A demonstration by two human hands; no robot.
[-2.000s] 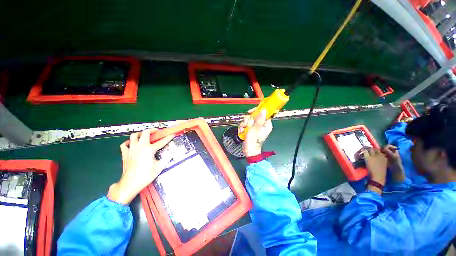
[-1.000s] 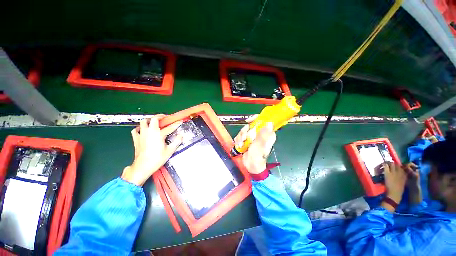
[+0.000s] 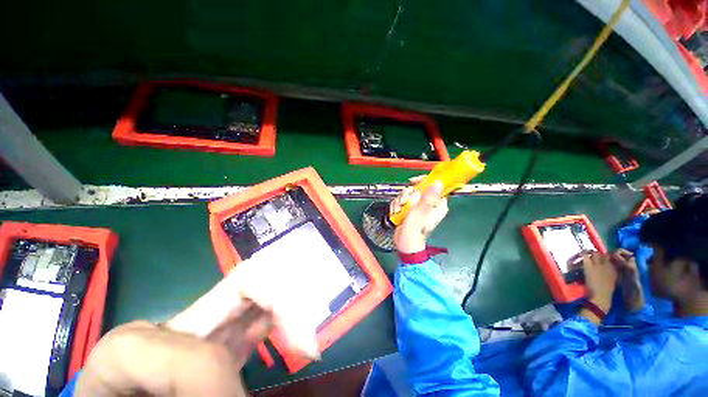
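An opened tablet (image 3: 351, 267) with a bright white battery lies tilted in its red-orange frame (image 3: 341, 221) on the bench in front of me. My left hand (image 3: 209, 333) is large and blurred, low over the tablet's lower left part; whether it touches or holds anything cannot be told. My right hand (image 3: 419, 221) grips the yellow electric screwdriver (image 3: 452, 174), right of the tablet. Its tip end is over a round dark ridged dish (image 3: 378, 226); the tip itself is hidden.
Another framed tablet (image 3: 39, 267) lies at left. Framed tablets (image 3: 198, 116) sit on the belt behind a worn white rail (image 3: 140, 194). A black cable (image 3: 497, 221) and yellow cord (image 3: 578, 70) hang at right. A person in blue (image 3: 621, 341) works on a framed tablet (image 3: 567, 248).
My left hand has moved off the tablet's top left corner, down and nearer the camera. The screwdriver has moved from the tablet's right edge to the dish.
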